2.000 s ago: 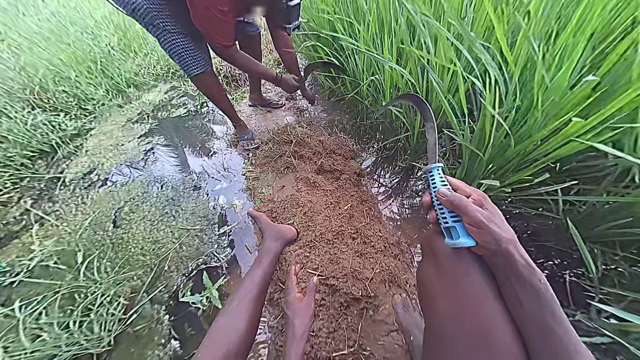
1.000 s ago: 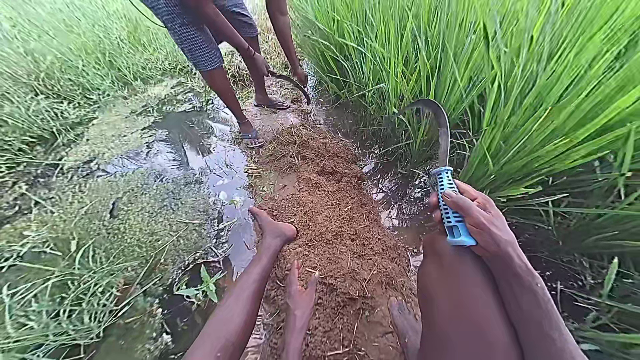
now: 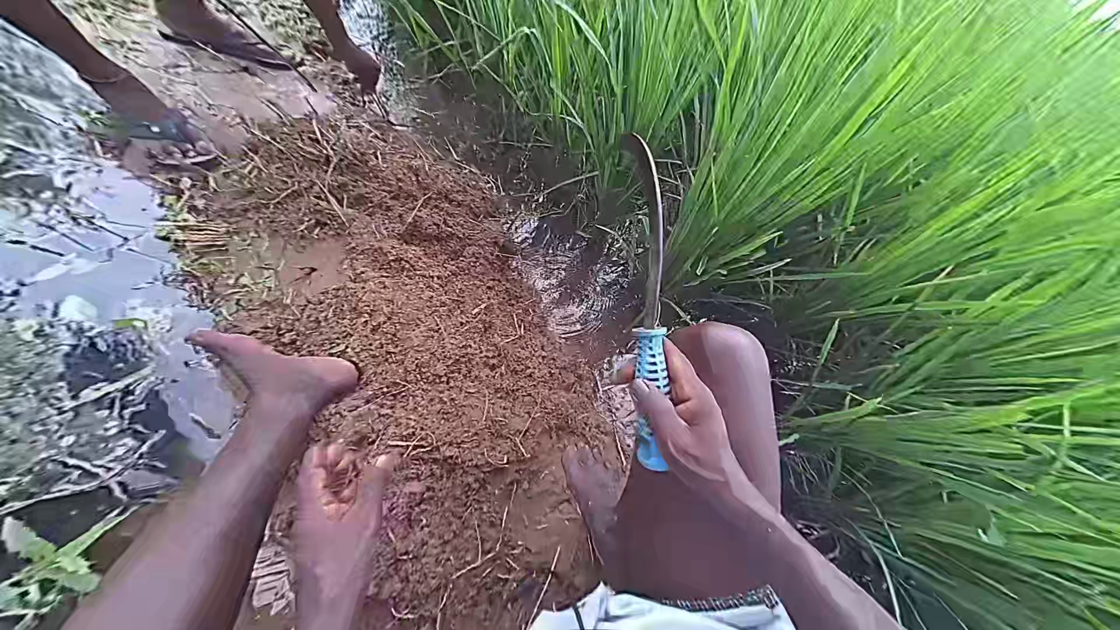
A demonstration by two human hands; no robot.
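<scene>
My right hand [image 3: 696, 416] is closed around the light-blue plastic handle of a sickle [image 3: 654, 227], beside my bent right knee. The curved metal blade points up, over the muddy water and near the green grass-like plants. My left hand [image 3: 341, 494] is low over the brown earth strip [image 3: 446, 324], between my left leg and the soil, its palm turned up and its fingers loosely bent. Thumb and fingers are apart, and no tool shows in it. My bare feet rest at either side of the strip.
Another person's legs and sandalled feet [image 3: 162, 131] are at the upper left, with a hand reaching down near them. Water with floating weeds [image 3: 96, 236] lies left of the strip. Tall green blades [image 3: 875, 262] crowd the right side; dark muddy water [image 3: 569, 271] runs between.
The view has tilted down and swung right, so the other person's upper body is out of sight. My right hand keeps its hold on the sickle, whose blade now looks more edge-on.
</scene>
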